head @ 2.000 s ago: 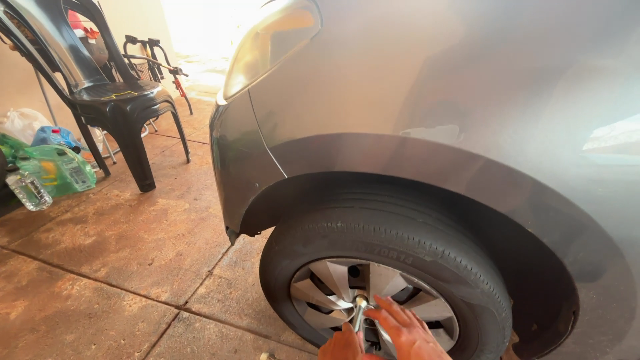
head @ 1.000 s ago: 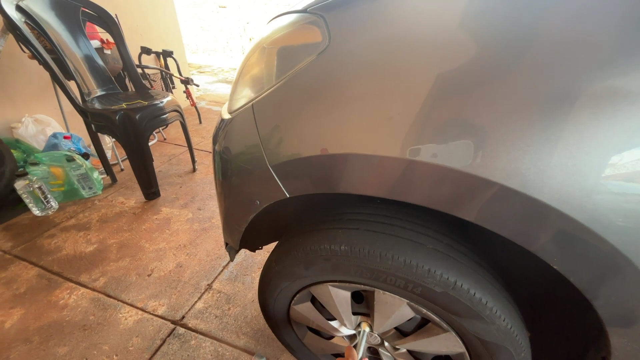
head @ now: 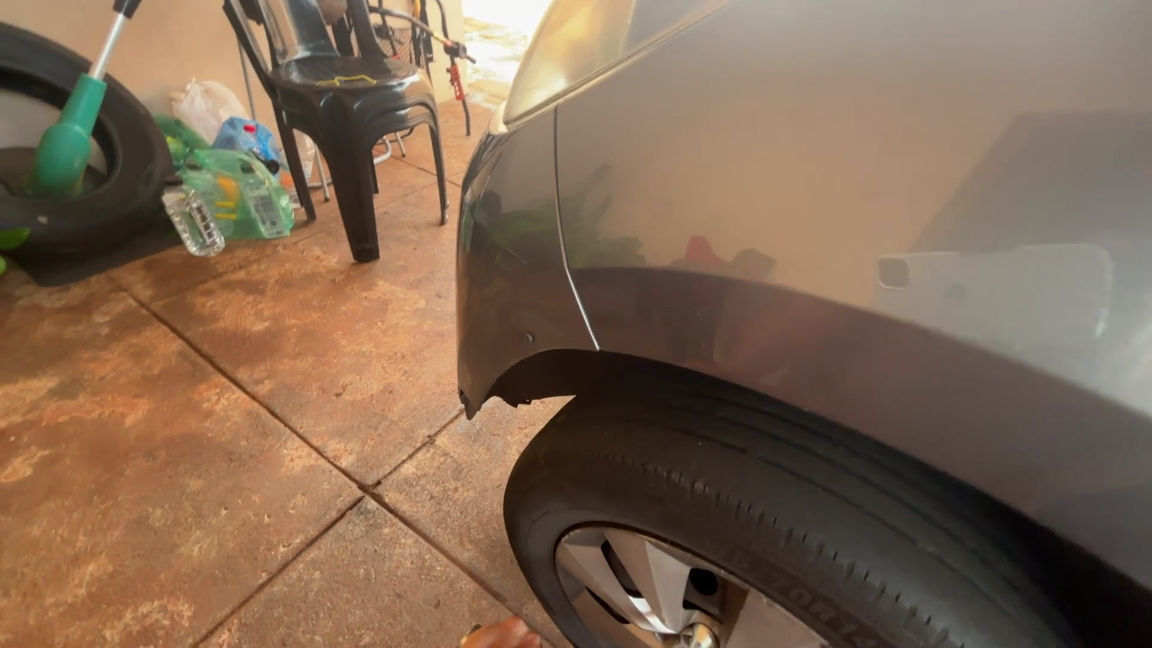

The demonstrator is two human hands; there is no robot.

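Only a small part of a hand, apparently my left hand (head: 500,634), shows at the bottom edge, just left of the car's front wheel. Its fingers are mostly cut off, so whether it holds anything is hidden. My right hand is out of view. The black tyre (head: 720,486) is mounted under the grey fender (head: 765,207), with a silver multi-spoke wheel cover (head: 661,576) partly visible. A shiny metal piece (head: 697,635) sits near the wheel's centre, cut by the frame's lower edge.
Stacked black plastic chairs (head: 360,90) stand beyond the bumper (head: 504,270). At the left, a loose tyre (head: 135,202) has a green-ended tool (head: 67,144) against it. Beside it lie a clear plastic bottle (head: 193,220) and a green plastic bag (head: 243,193). Reddish floor tiles (head: 234,315) have dark joints.
Two seconds ago both hands were at the wheel's centre around a metal tool; now only part of one hand shows, left of the wheel. The view has shifted left.
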